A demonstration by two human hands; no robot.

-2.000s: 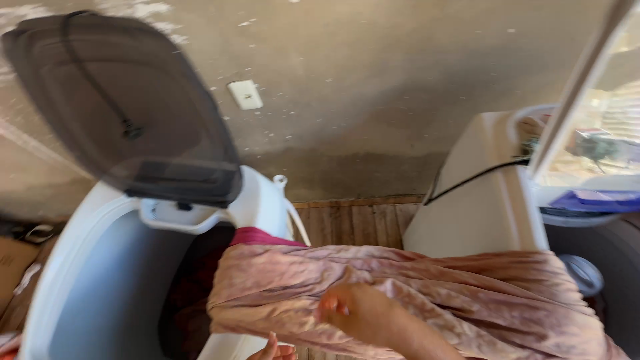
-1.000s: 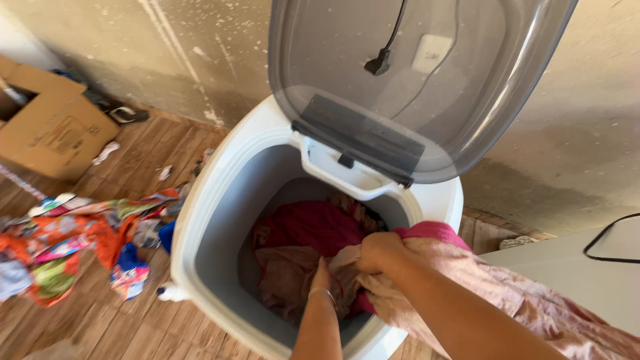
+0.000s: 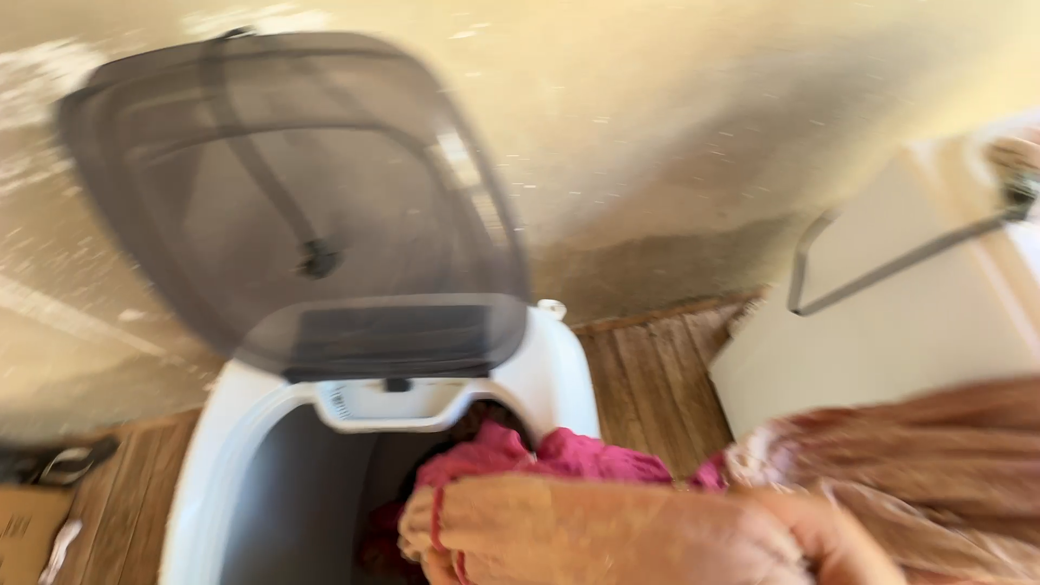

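A washing machine with a white rim and a raised, tinted see-through lid stands at the left. Bright pink cloth lies over its tub edge and stretches to the right. A pale pink crumpled cloth spans the lower middle, and more of it extends to the right edge. My right hand, blurred, is closed on this pale cloth. What looks like fingers of my left hand shows at the cloth's left end, mostly hidden by it; their grip is unclear.
A white appliance with a dark cord stands at the right. Wooden flooring runs between the machines below a worn wall. A cardboard box is at lower left.
One second ago both hands were down at the tub with the cloth; my right hand is now right of the tub, with pale cloth in it. The view has swung right.
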